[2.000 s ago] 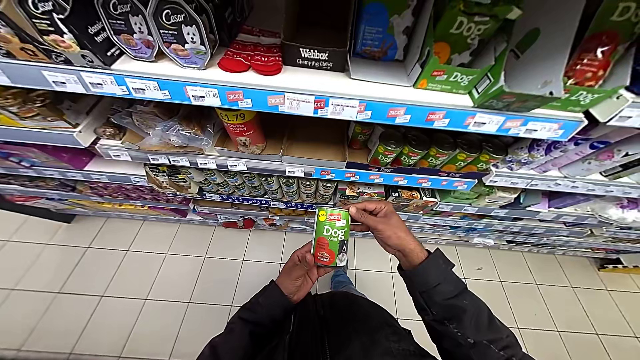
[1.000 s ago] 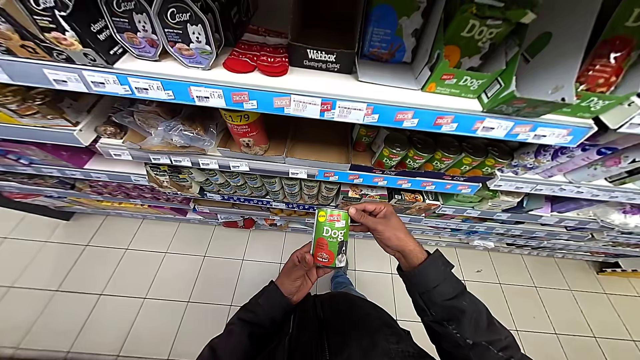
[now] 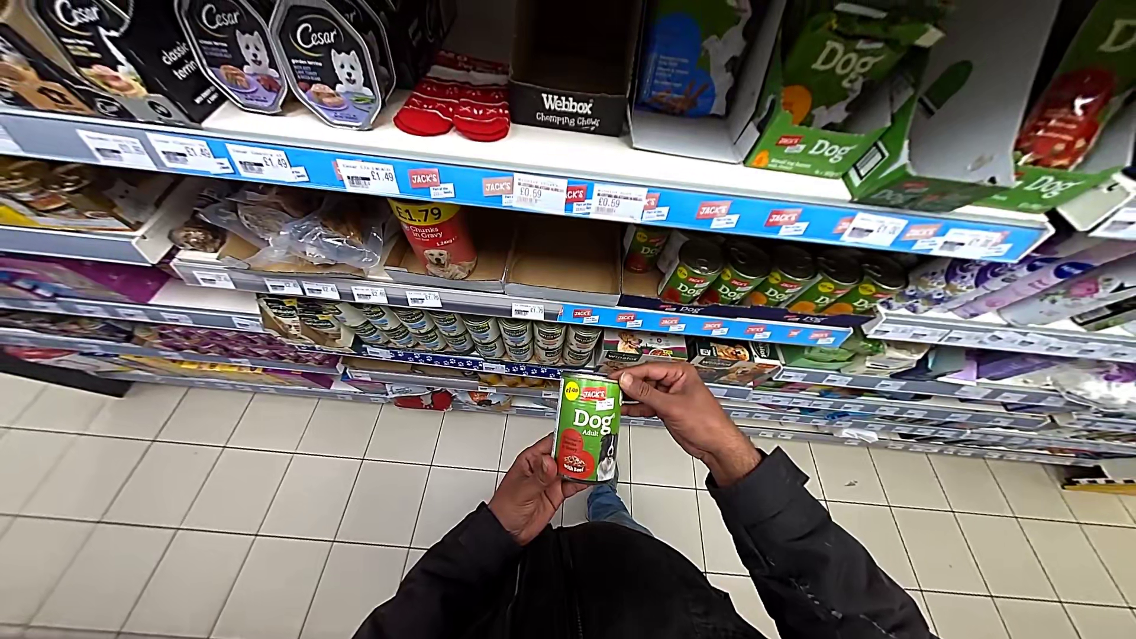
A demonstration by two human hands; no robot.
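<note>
A green can of dog food [image 3: 587, 429] with a red patch and a yellow price spot is held upright in front of my body, its label facing me. My left hand [image 3: 531, 490] grips its lower left side and base. At its upper right rim, the thumb and fingers of my right hand [image 3: 676, 410] hold on; some fingertips are hidden behind the can. Beyond it, similar green cans [image 3: 772, 275] stand in a shallow box on the middle shelf, and smaller cans [image 3: 497, 337] fill the shelf below.
The top shelf's blue price strip [image 3: 692, 217] runs across the view. On that shelf are black Cesar packs [image 3: 333, 62], red patterned socks [image 3: 457, 96], a Webbox carton [image 3: 568, 108] and green dog food boxes [image 3: 812, 146]. A large red can [image 3: 437, 241] stands lower. Tiled floor [image 3: 231, 479] lies below.
</note>
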